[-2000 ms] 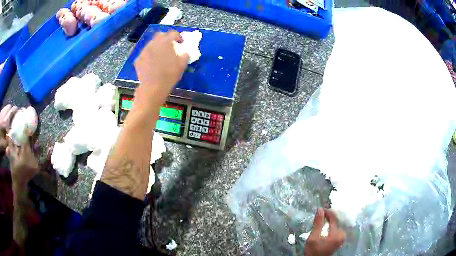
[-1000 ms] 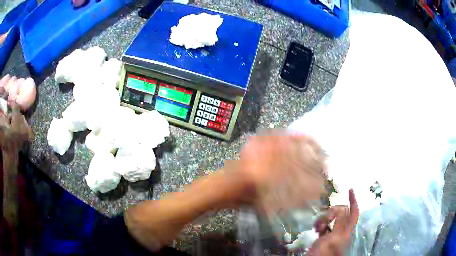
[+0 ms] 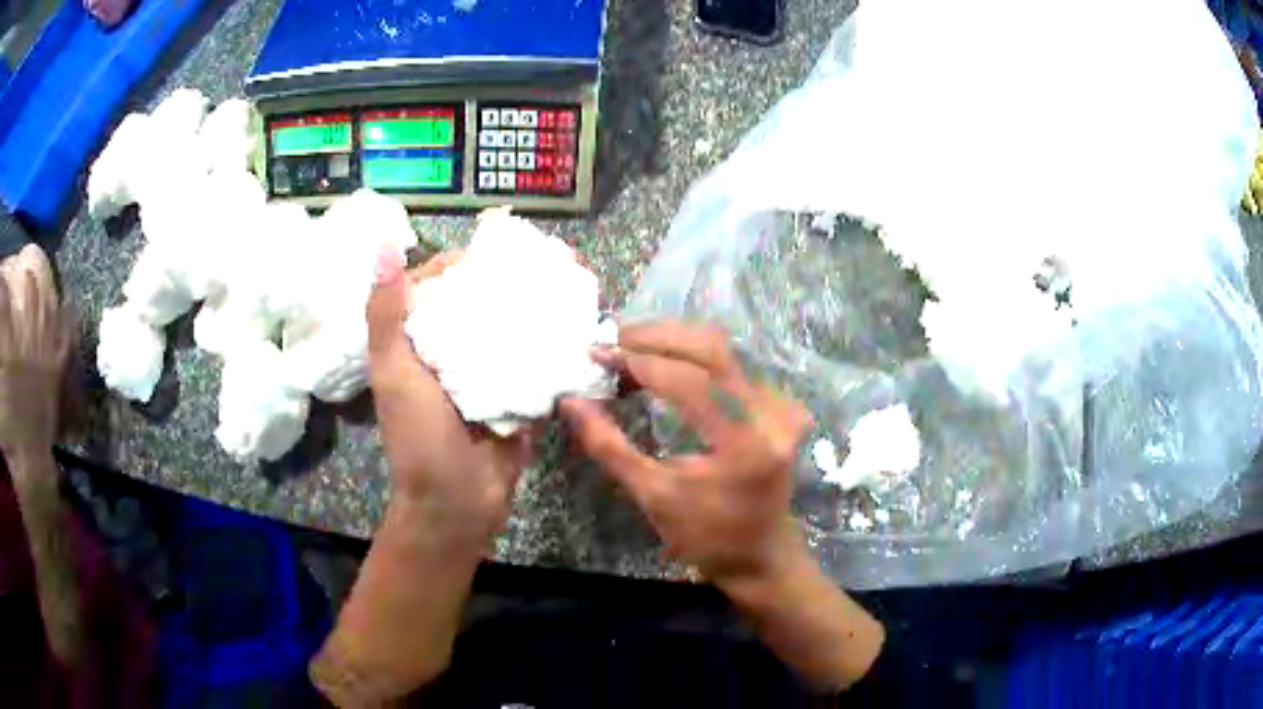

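A rough white lump [image 3: 513,319] is held up in front of the scale. My left hand [image 3: 441,402] cups it from the left and below. My right hand [image 3: 706,443] touches its right side with bent fingertips. The digital scale [image 3: 423,146] stands behind, its blue pan [image 3: 416,39] cut off by the top edge. Portioned white lumps [image 3: 249,291] lie in a pile left of the scale. The open plastic bag [image 3: 1108,443] with its white bulk [image 3: 1025,180] is at the right, with a loose white piece [image 3: 881,446] on its film.
A blue tray [image 3: 83,104] is at the upper left. Another person's hand [image 3: 31,346] rests at the left bench edge. The phone [image 3: 741,17] is at the top edge. Blue ribbed crates [image 3: 1163,658] are below bench level at the lower right.
The lump that lay on the scale pan is no longer seen there. A lump is now between my two hands in front of the scale. The view has shifted, with scale and phone higher.
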